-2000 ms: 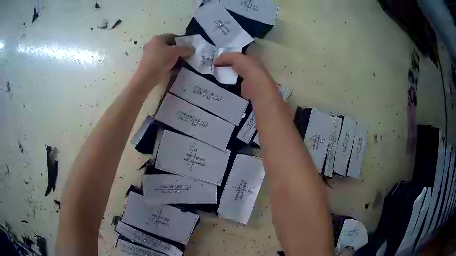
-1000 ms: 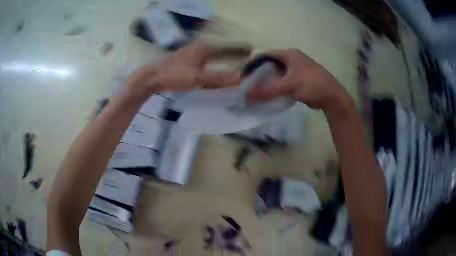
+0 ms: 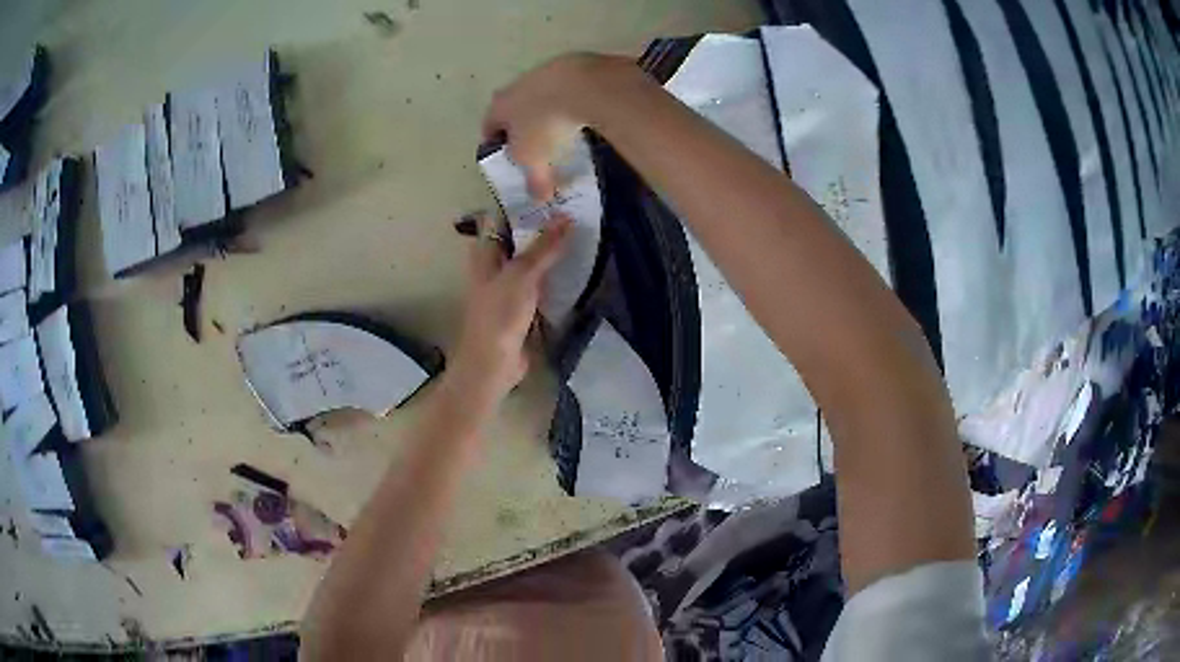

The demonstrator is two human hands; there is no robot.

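A curved bundle with white marker paper on top (image 3: pixel 579 246) stands among dark plies at the left edge of the large cut lay (image 3: pixel 751 310). My right hand (image 3: pixel 550 123) grips its upper end from above, fingers partly hidden. My left hand (image 3: pixel 507 291) holds its left side, fingertips on the paper. Another curved bundle (image 3: pixel 619 420) lies just below, against the lay. A separate fan-shaped bundle (image 3: pixel 330 369) lies on the table to the left.
Rectangular and narrow bundles (image 3: pixel 194 162) stand at the left, with more at the left rim. Dark offcuts and a purple-patterned scrap (image 3: pixel 272 517) lie near the table's front edge (image 3: pixel 557 550). Fabric and paper waste (image 3: pixel 1035 517) is at the lower right. A rounded pinkish shape (image 3: pixel 537 621) is at the bottom.
The view has turned right, to the large cut lay. My hands have left the rectangular bundles and are now on a curved bundle beside the lay. The fan-shaped bundle now shows on the table.
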